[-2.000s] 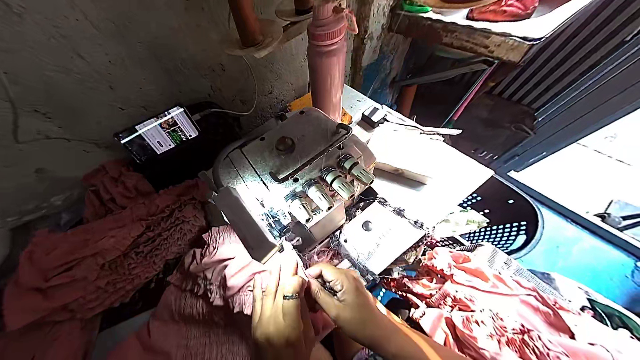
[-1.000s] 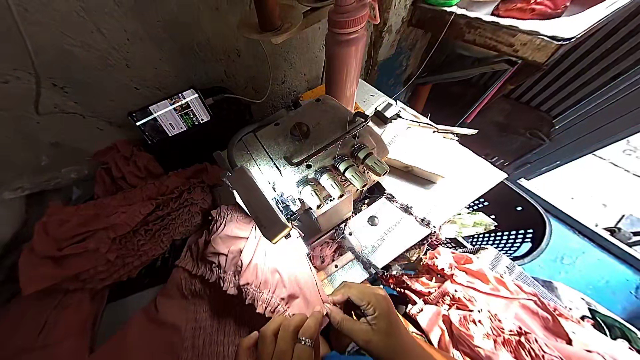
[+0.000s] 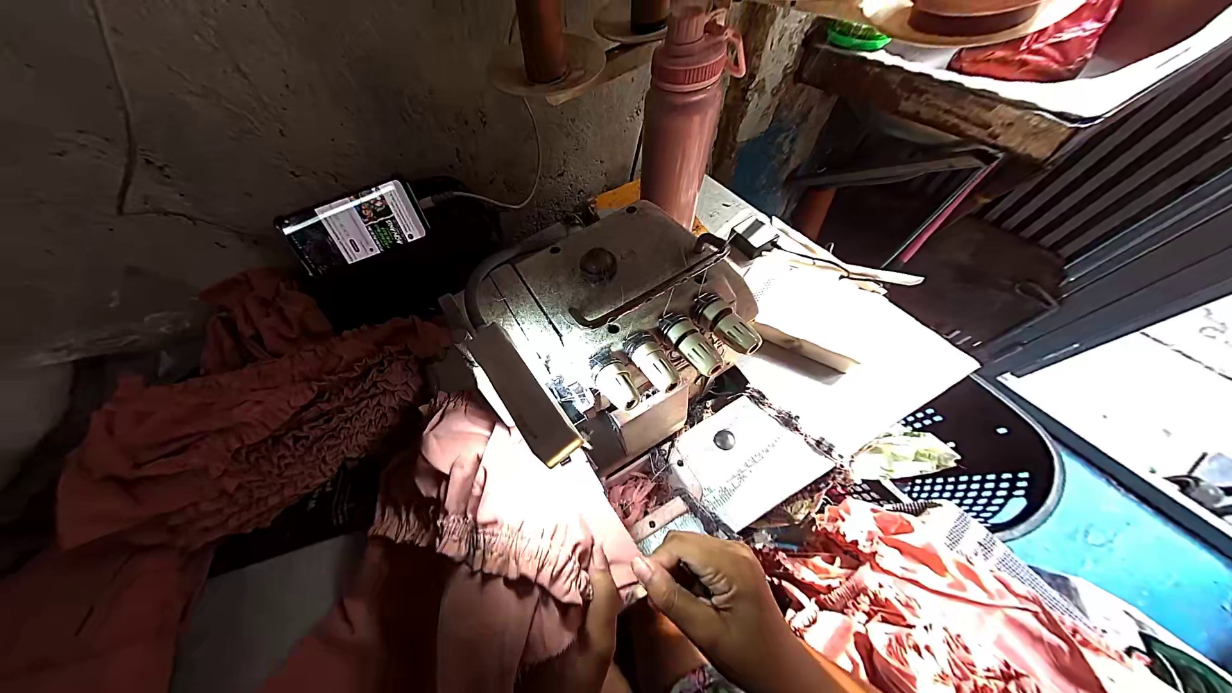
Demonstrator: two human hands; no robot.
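Note:
A serger sewing machine (image 3: 616, 289) with several tension dials stands at the centre. Pink gathered fabric (image 3: 549, 500) lies at its front left, under the long presser-side arm. My right hand (image 3: 722, 597) pinches the fabric's right edge between thumb and forefinger, in front of the machine. Close beside it, my left hand (image 3: 595, 616) is partly covered by the fabric, its finger against the same edge. Part of the left hand and the fabric's underside are hidden.
More gathered pink fabric (image 3: 289, 433) lies left, and a pile (image 3: 914, 597) right. A lit phone (image 3: 356, 231) leans by the wall. A pink bottle (image 3: 681, 125) stands behind the machine. A black perforated basket (image 3: 1030, 462) sits right, near a wooden stick (image 3: 804, 348).
Both hands were close to the machine's needle area two seconds ago and are now farther from it, toward me. The fabric between them and the machine is more spread out.

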